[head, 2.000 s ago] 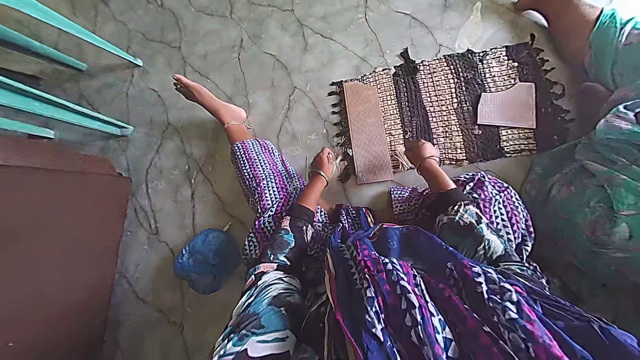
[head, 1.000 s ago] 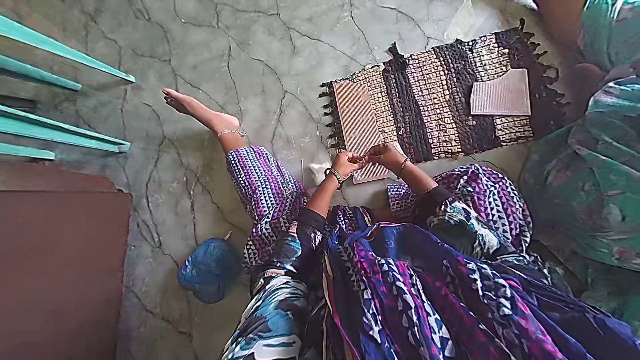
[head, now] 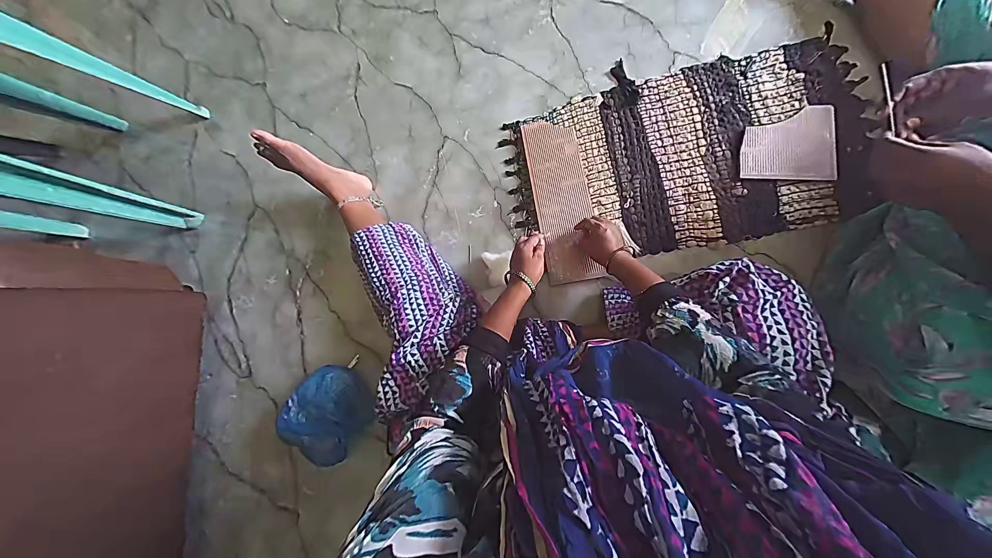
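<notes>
A long piece of ribbed cardboard (head: 564,194) lies over the left end of a striped woven rag mat (head: 682,155). My left hand (head: 528,256) is curled at the cardboard's lower left edge; whether it pinches something is too small to tell. On the cardboard's lower right part rests my right hand (head: 601,239), fingers bent, with pale strands beside and under it. A small white tuft, perhaps cotton (head: 497,268), lies on the floor just left of my left hand. Another cut piece of ribbed cardboard (head: 790,146) lies on the mat's right part.
A blue plastic bag (head: 324,416) sits on the cracked floor beside my leg. Turquoise furniture legs (head: 101,186) and a brown panel or box (head: 93,403) are at the left. At the right sits another person, whose hands (head: 934,124) hold a thin dark stick-like thing.
My hands, together over the cardboard's lower end a second ago, are now apart, the right one on the cardboard. The other person's hands with the thin thing have come into view at right.
</notes>
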